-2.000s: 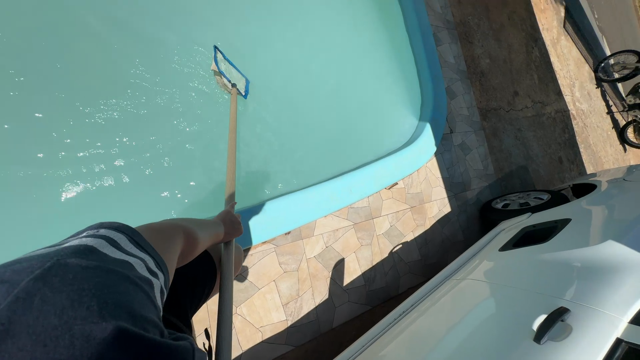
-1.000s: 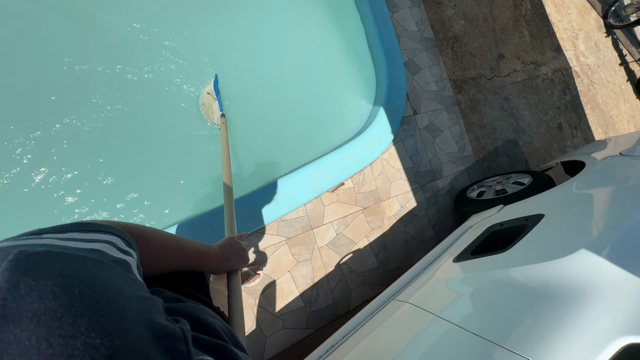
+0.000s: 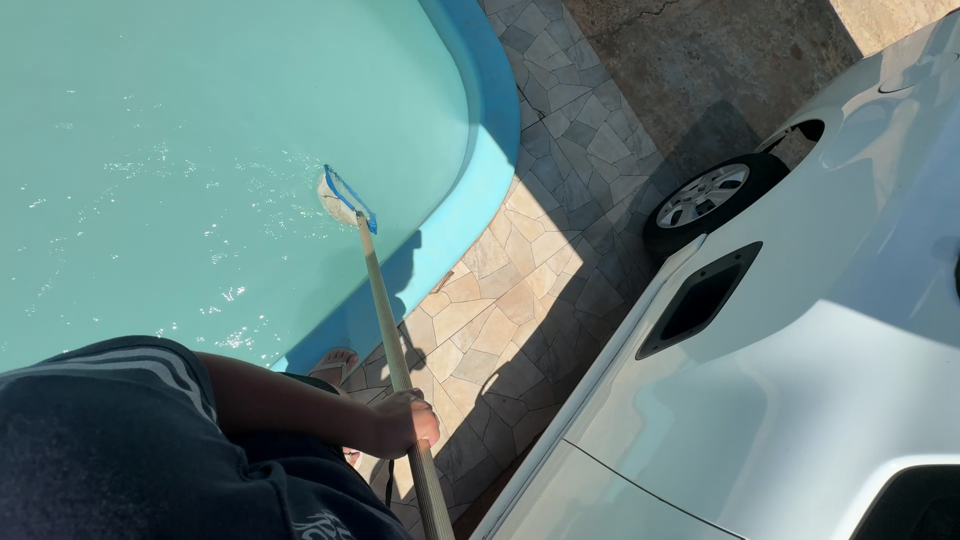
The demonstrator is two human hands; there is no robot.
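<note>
My left hand [image 3: 409, 424] is closed around the long ribbed pole [image 3: 386, 311] of a pool skimmer, low in the head view. The pole runs up and left across the pool rim. At its far end is the skimmer net [image 3: 345, 199], with a blue frame and pale mesh bag, over the pool water [image 3: 225, 150] near the edge; whether it touches the water I cannot tell. The pole's near end leaves the frame at the bottom. My right hand is not in view.
The light-blue pool rim [image 3: 491, 127] curves beside stone paving [image 3: 487, 300]. A white vehicle [image 3: 750, 375] with a wheel [image 3: 705, 196] stands at the right. My sandalled foot [image 3: 334, 367] is beside the rim, partly hidden.
The skimmer net has moved from farther out over the pool to close by its rim. My left hand has stayed closed on the pole. The view has shifted.
</note>
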